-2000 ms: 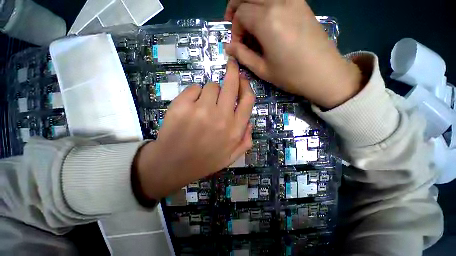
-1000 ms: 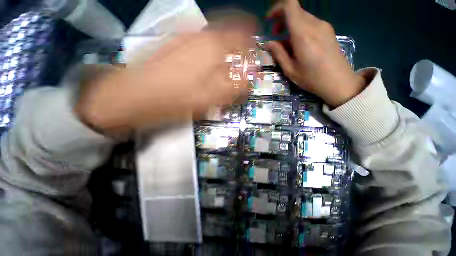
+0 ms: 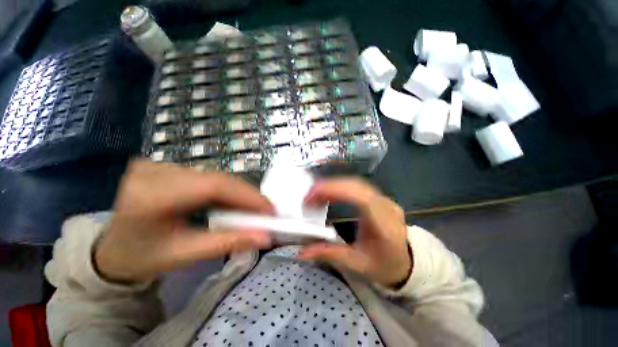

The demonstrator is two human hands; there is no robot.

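My left hand (image 3: 183,220) and my right hand (image 3: 362,230) hold a white sticker strip (image 3: 288,193) between them, in front of my chest at the table's near edge. The strip is folded or curled and blurred, so its panels cannot be made out. Fingers and thumbs of both hands pinch it. Beyond the hands lies a clear blister tray (image 3: 374,139) with rows of small circuit boards (image 3: 238,122) in its pockets. The hands are nearer to me than the tray.
Several white curls of used release liner (image 3: 430,122) lie right of the tray. Stacked trays (image 3: 51,101) stand at the left. A capped bottle (image 3: 146,32) and a pale sheet (image 3: 222,31) are at the back. A red object (image 3: 29,325) is at lower left.
The view has drawn back and shows more of the table. Both hands have moved off the tray toward my body. The strip that lay over the tray is gone from there; a white strip is in both hands.
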